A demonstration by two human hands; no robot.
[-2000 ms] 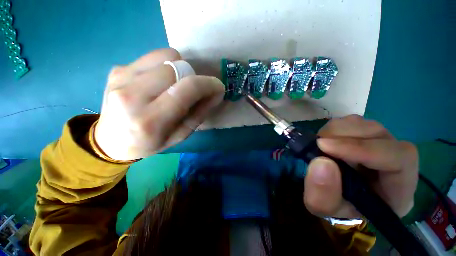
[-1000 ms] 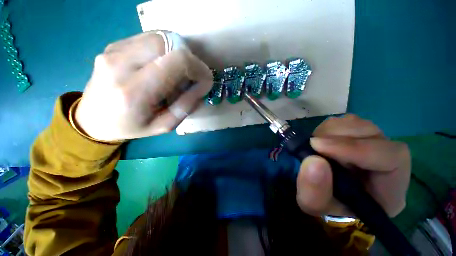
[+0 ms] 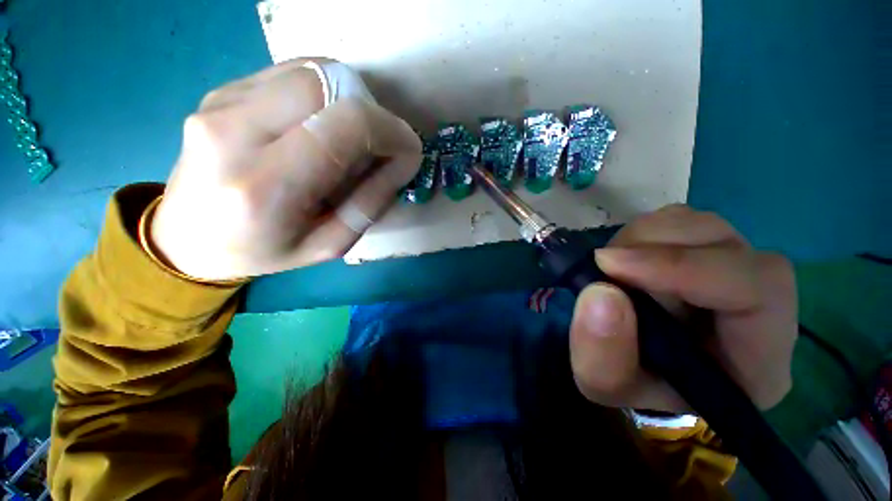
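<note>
A green PCB panel strip (image 3: 497,152) with several small boards in a row lies on the pale work board (image 3: 606,59). My left hand (image 3: 284,166), with a white wrap on one finger, is pinched at the strip's left end and covers part of it. A hair-thin solder wire (image 3: 331,149) shows faintly across its fingers; its end is hidden or too fine to tell. My right hand (image 3: 694,303) grips the soldering iron (image 3: 665,342) by its black handle. The iron's tip is at the strip, between the second and third visible boards from the left.
Another green strip (image 3: 22,117) lies on the blue-green mat (image 3: 117,59) at far left. Blue and white items (image 3: 20,445) are at the lower left edge. A dark cord (image 3: 831,347) and pale stacked items (image 3: 849,460) are at lower right, above the green floor.
Since the earliest frame, the work board, strip and left hand have shifted left in view. The iron's tip now sits one gap further right along the strip. Both hands keep similar grips.
</note>
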